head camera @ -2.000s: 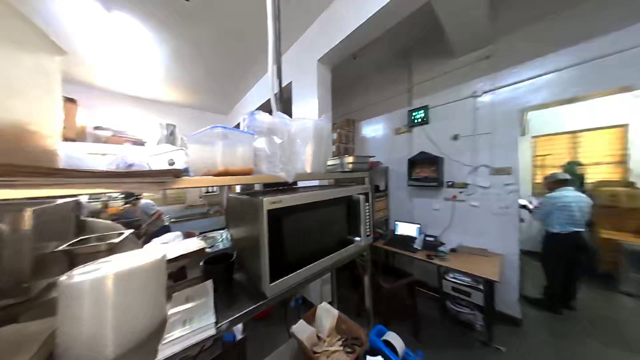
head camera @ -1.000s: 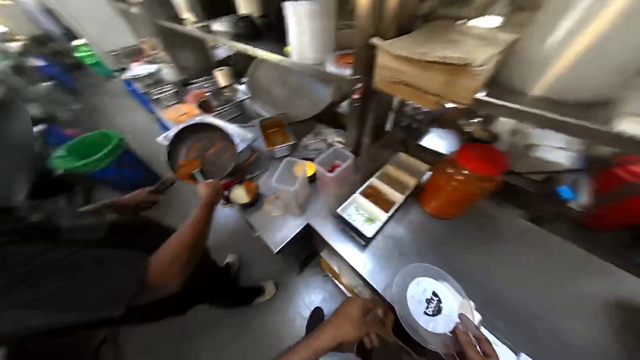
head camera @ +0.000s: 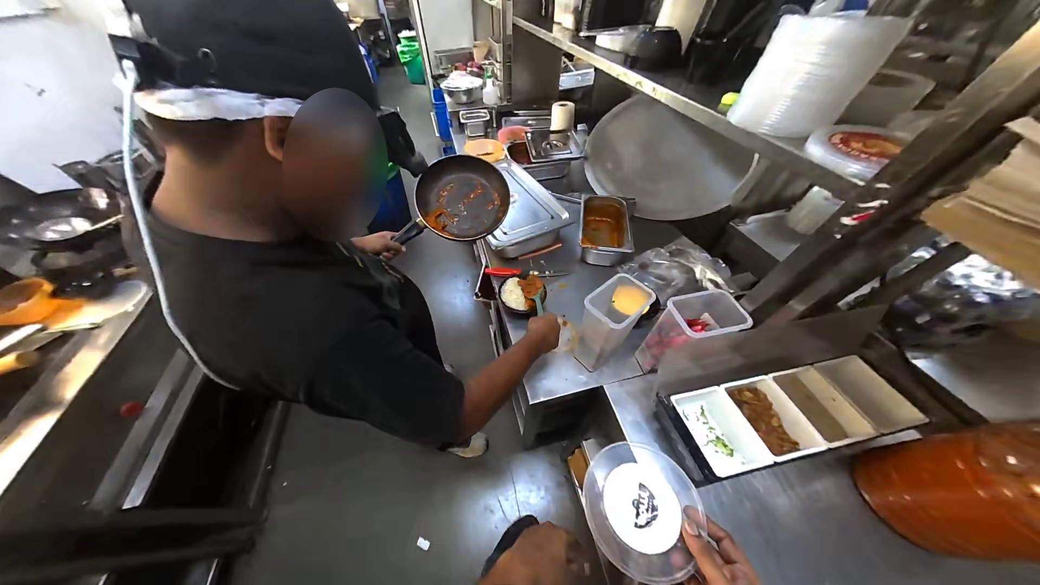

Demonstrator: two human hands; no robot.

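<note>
My right hand point(head camera: 715, 552) grips the edge of a round clear plastic lid point(head camera: 601, 496), which has a white round label with dark print. To its left is my left hand point(head camera: 540, 556), at the bottom edge; its fingers are mostly cut off, so its hold is hidden. Beyond the lid lies a tray of white food bins point(head camera: 739, 465) with chopped greens and a brown filling. A co-worker in black point(head camera: 325, 325) holds a frying pan point(head camera: 461, 197) in one hand and a spatula point(head camera: 538, 304) over a black bowl of rice and sauce point(head camera: 520, 294) in the other.
Two clear plastic tubs point(head camera: 613, 325) stand past the bins, with a steel pan of sauce point(head camera: 605, 227) behind them. An orange-red jar point(head camera: 959, 487) is at the right. A steel shelf point(head camera: 682, 106) runs above the counter. A stove with a wok point(head camera: 57, 227) is at the left.
The view has swung from the shelves and microwave to the counter. The co-worker's frying pan is now raised and tilted, with only sauce residue showing.
</note>
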